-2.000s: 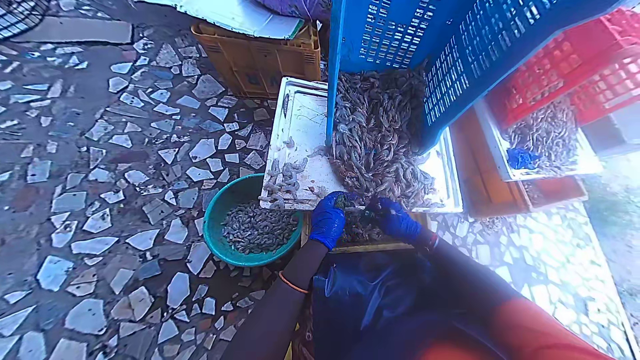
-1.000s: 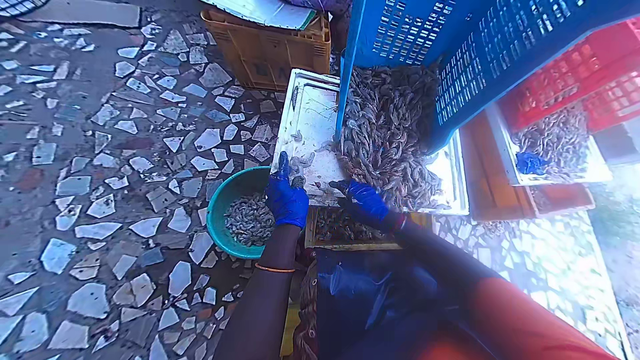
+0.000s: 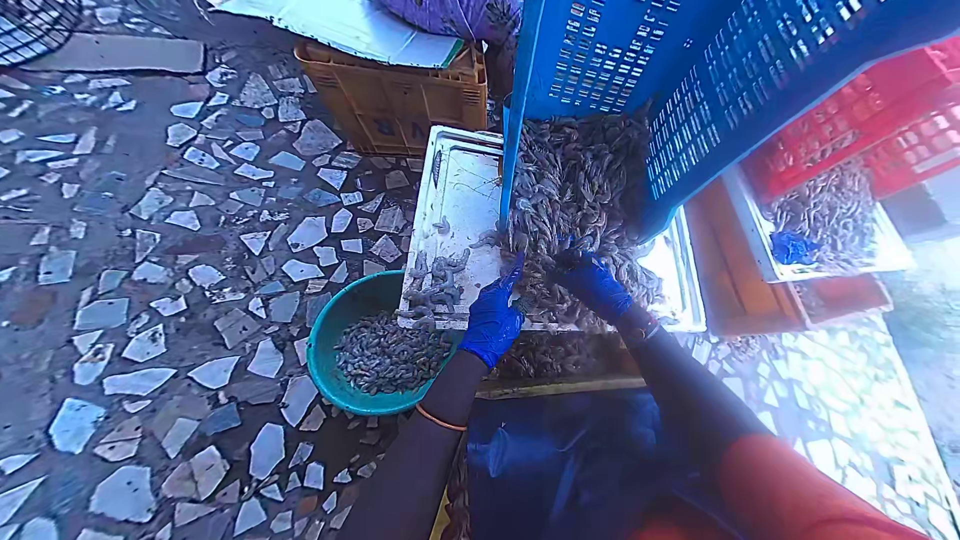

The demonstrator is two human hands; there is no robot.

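A heap of raw shrimp (image 3: pixel 581 176) spills from a tipped blue plastic crate (image 3: pixel 600 56) onto a white tray (image 3: pixel 469 187). My left hand (image 3: pixel 493 319), in a blue glove, is over the tray's near edge with a finger extended toward the heap; whether it holds anything is unclear. My right hand (image 3: pixel 594 285), also gloved, reaches into the near side of the heap, its fingertips partly hidden among the shrimp. Some separate shrimp (image 3: pixel 442 281) lie on the tray's left part. Below that corner, a green basin (image 3: pixel 322 367) holds many small shrimp.
Behind the tray stands a yellow-brown crate (image 3: pixel 397 97). To the right, a red crate (image 3: pixel 855 124) and another white tray (image 3: pixel 892 244) hold more shrimp, with a blue glove (image 3: pixel 793 247) beside them. Under the near tray edge is a container of shrimp material (image 3: pixel 547 356).
My left hand has moved right, from the tray's left part near the basin toward the heap. My right hand has moved farther into the heap.
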